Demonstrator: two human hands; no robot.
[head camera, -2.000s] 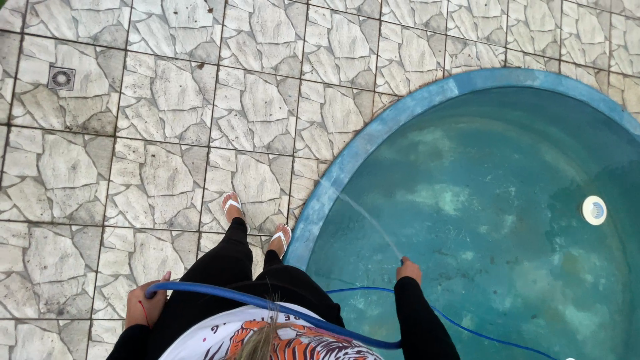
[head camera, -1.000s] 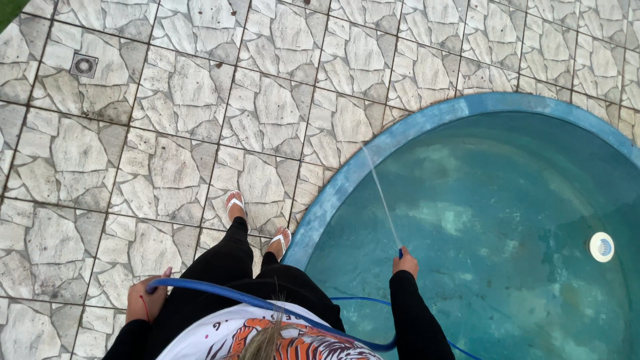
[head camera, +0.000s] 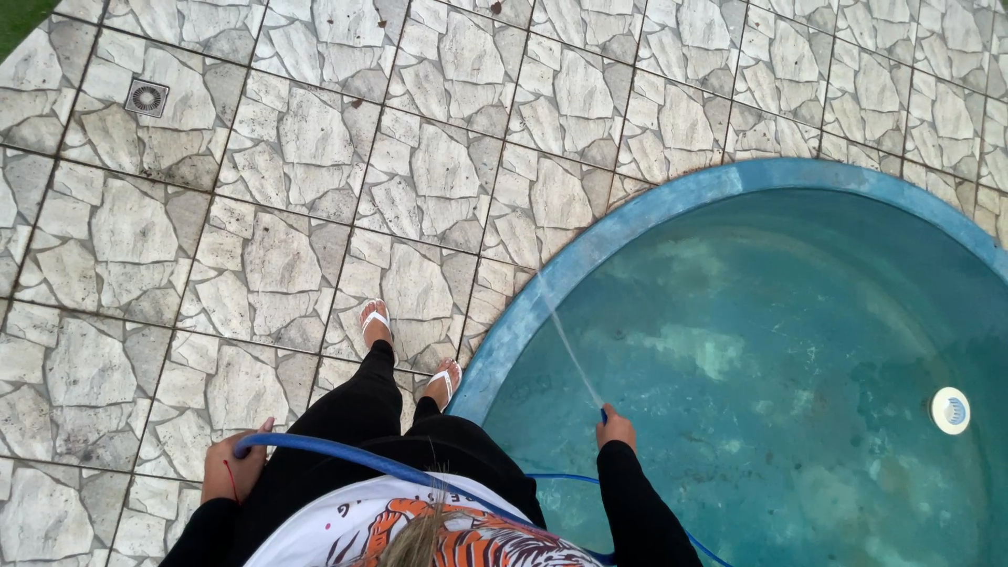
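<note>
Out over the blue pool (head camera: 709, 354), my right hand (head camera: 617, 429) grips the end of a blue garden hose (head camera: 346, 453). A thin water jet (head camera: 571, 346) leaves the hose end and runs up and left to the pool's painted rim (head camera: 606, 228). At the lower left, my left hand (head camera: 236, 465), with a red string at the wrist, holds a bend of the same hose beside my hip. From there the hose crosses in front of my body. Another stretch of it shows beyond my waist and past my right sleeve, over the pool.
My feet in white flip-flops (head camera: 376, 319) stand on stone-patterned tiles (head camera: 283, 260), the right one close beside the pool rim. A square floor drain (head camera: 147, 98) lies at the upper left, with grass (head camera: 20, 24) at the corner. A round white fitting (head camera: 950, 410) is at the pool's right.
The water jet has swung from pointing up-left to a steeper line, then back slightly left, still reaching the rim. My left hand stays on the hose bend.
</note>
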